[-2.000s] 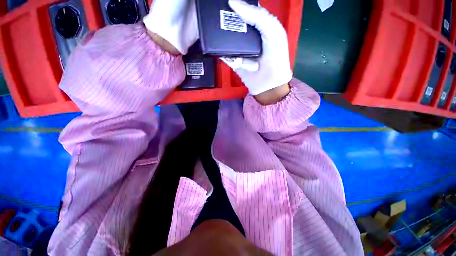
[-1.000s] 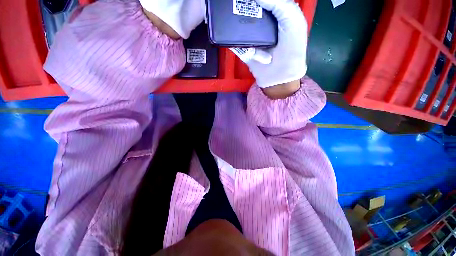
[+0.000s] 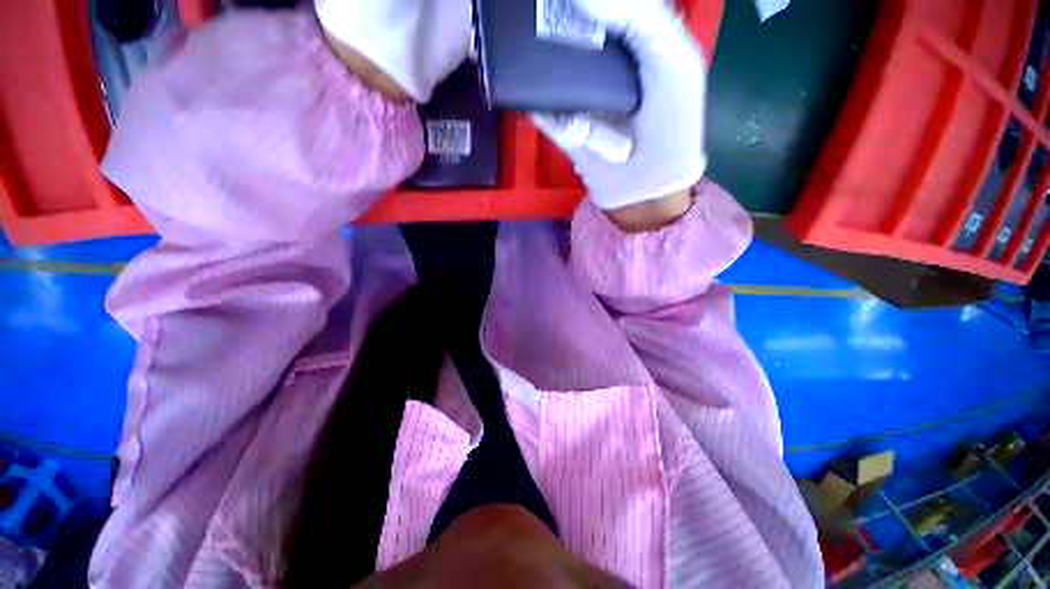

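Observation:
A dark grey phone (image 3: 557, 76) with a white barcode label is held above the red compartment tray (image 3: 484, 206), cut off by the top edge. My right hand (image 3: 648, 121), in a white glove, grips it from the right side, fingers behind it. My left hand (image 3: 397, 35), also white-gloved, is at the phone's left edge and cut off by the top edge; its fingers are out of view, so its hold cannot be told. A second phone (image 3: 451, 150) with a label lies in a tray pocket below my left hand.
A second red tray (image 3: 887, 173) at the right holds several phones and overlaps a brown board (image 3: 887, 270). A white scrap (image 3: 769, 8) lies on the dark green mat (image 3: 774, 104). Another phone (image 3: 129, 58) sits in the tray's left part. Blue floor and cardboard boxes (image 3: 852, 483) lie beyond.
Over the two seconds, my right hand and the held phone have shifted right and up in view. The phone's label has moved partly past the top edge. The trays have also shifted slightly in view.

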